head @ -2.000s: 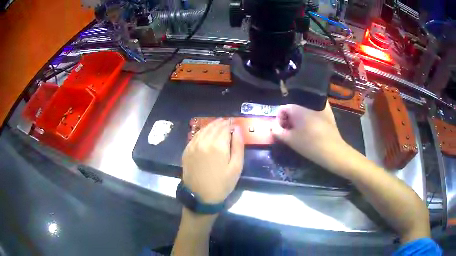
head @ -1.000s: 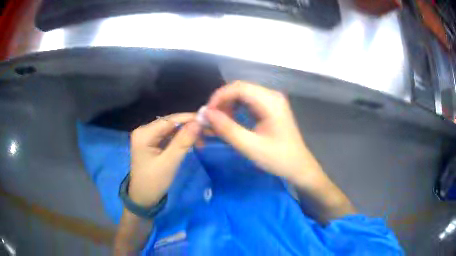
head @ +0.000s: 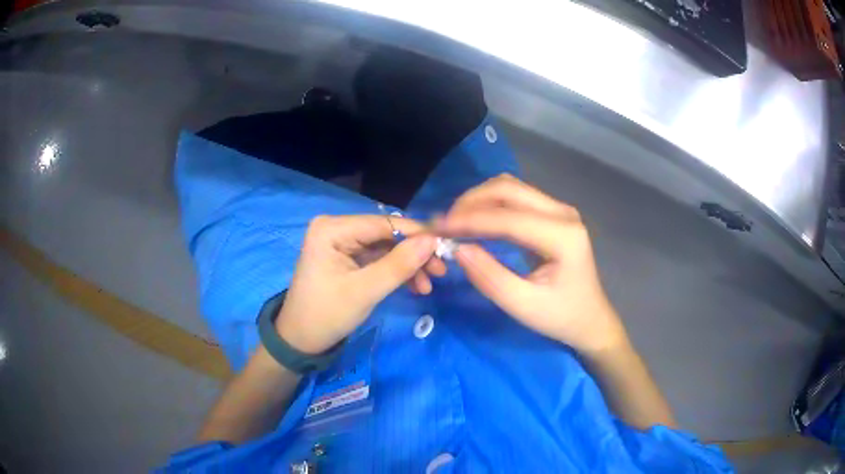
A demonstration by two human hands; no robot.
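Observation:
A tiny whitish, shiny piece (head: 446, 247) is pinched between the fingertips of both hands, in front of the blue smock. It is too small and blurred to tell what it is. My left hand (head: 357, 268) holds it from the left with thumb and fingers; a dark green band is on that wrist and a thin ring is on a finger. My right hand (head: 533, 259) meets it from the right, thumb below and blurred fingers above.
The bright metal bench edge (head: 556, 56) crosses the top. The black base corner (head: 713, 37) and stacked orange-brown carriers (head: 799, 37) show at top right. The blue smock (head: 398, 370) with a badge (head: 343, 389) lies below the hands. Grey floor has a yellow line (head: 120, 319).
Both hands left the orange-brown carrier on the black base and came together near the smock. Since one second ago they have shifted right in view, still pinching the tiny piece.

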